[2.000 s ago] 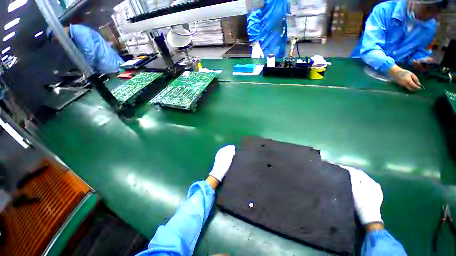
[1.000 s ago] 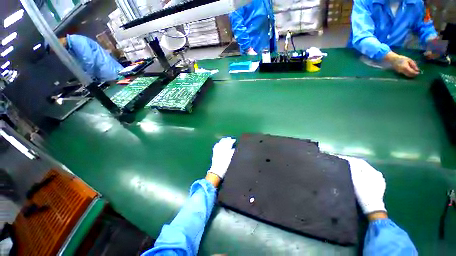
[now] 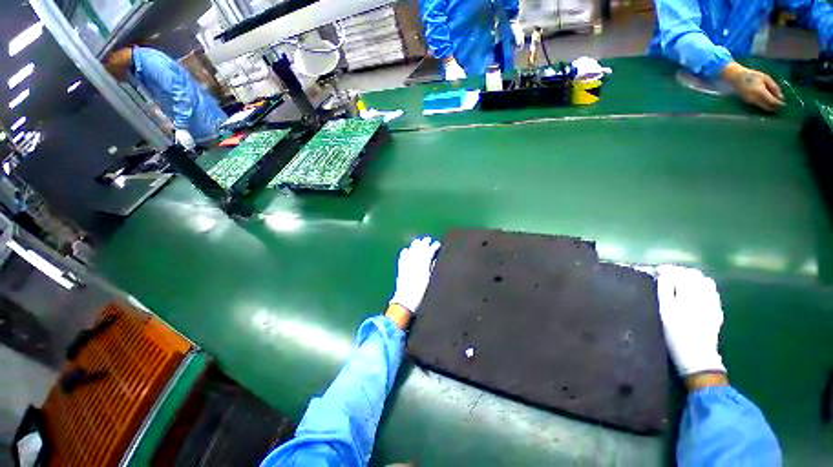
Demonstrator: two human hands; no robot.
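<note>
A dark grey-black foam pad (image 3: pixel 539 319) with a notched far edge and a few white specks lies flat at the near part of the green bench mat. My left hand (image 3: pixel 416 274), in a white glove, holds the pad's left edge. My right hand (image 3: pixel 690 319), also in a white glove, holds its right edge. The fingers at the pad's edges are partly hidden.
Two green circuit boards (image 3: pixel 330 153) (image 3: pixel 247 157) lie at the far left beside a dark post. A black tool tray (image 3: pixel 522 92) stands at the far edge. An orange carrier (image 3: pixel 119 388) is at lower left. Several people in blue are around the bench; one bare hand (image 3: pixel 756 88) rests at far right.
The camera view has shifted, so the pad and both my hands appear slightly further right. My hands keep their hold on the pad. The orange carrier shows more fully.
</note>
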